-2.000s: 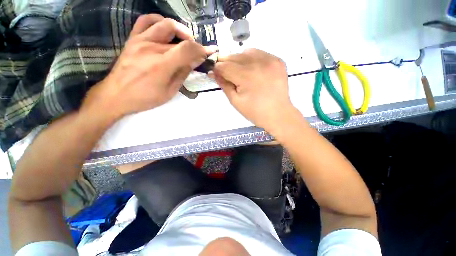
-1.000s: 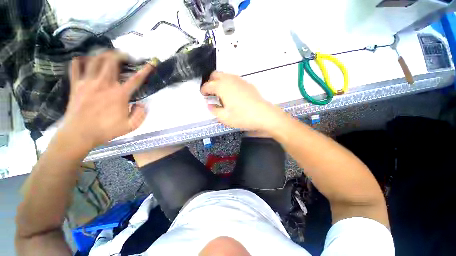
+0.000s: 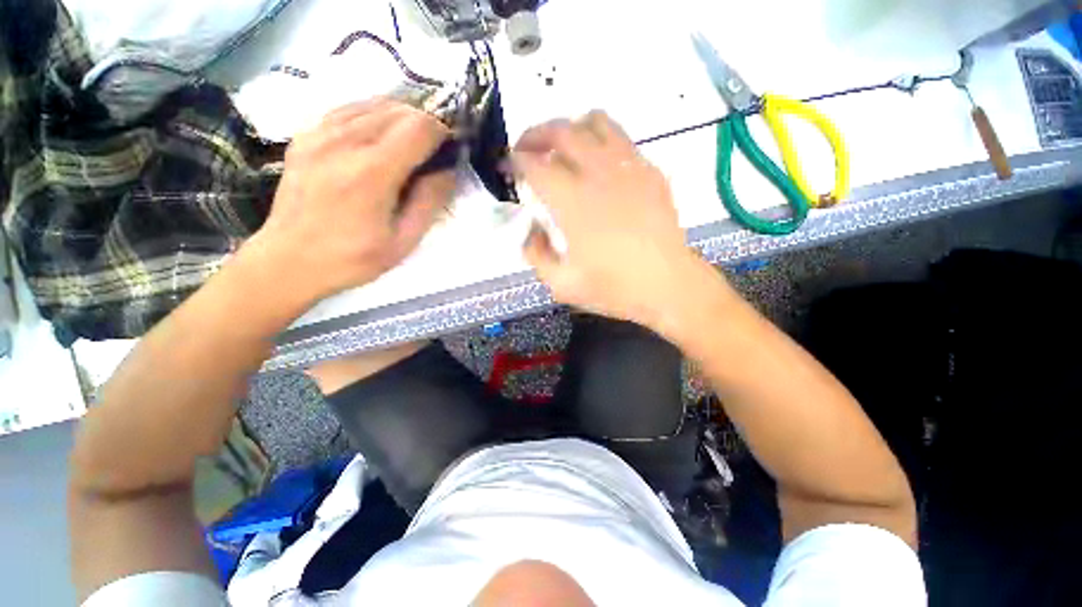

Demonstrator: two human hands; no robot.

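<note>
The plaid garment piece [image 3: 142,225] lies bunched at the left of the table, with thin white cloth [image 3: 166,36] above it. A black fabric edge [image 3: 490,154] runs below the presser foot area [image 3: 475,30]. My left hand [image 3: 356,190] has its fingertips on the dark cloth left of this edge. My right hand [image 3: 605,213] is at the right side of the black edge, its curled fingers holding a bit of white cloth. The fingertips are slightly blurred, and the left hand hides part of the plaid.
Scissors with green and yellow handles [image 3: 777,166] lie right of my right hand. A wooden-handled tool [image 3: 991,142] lies farther right. A ruler strip [image 3: 427,318] runs along the table's front edge. Black cloth [image 3: 1009,391] is below right, and a blue item [image 3: 267,504] below left.
My left hand has moved right from above the plaid onto the dark cloth near the needle area. My right hand has shifted slightly right. The view has shifted a little.
</note>
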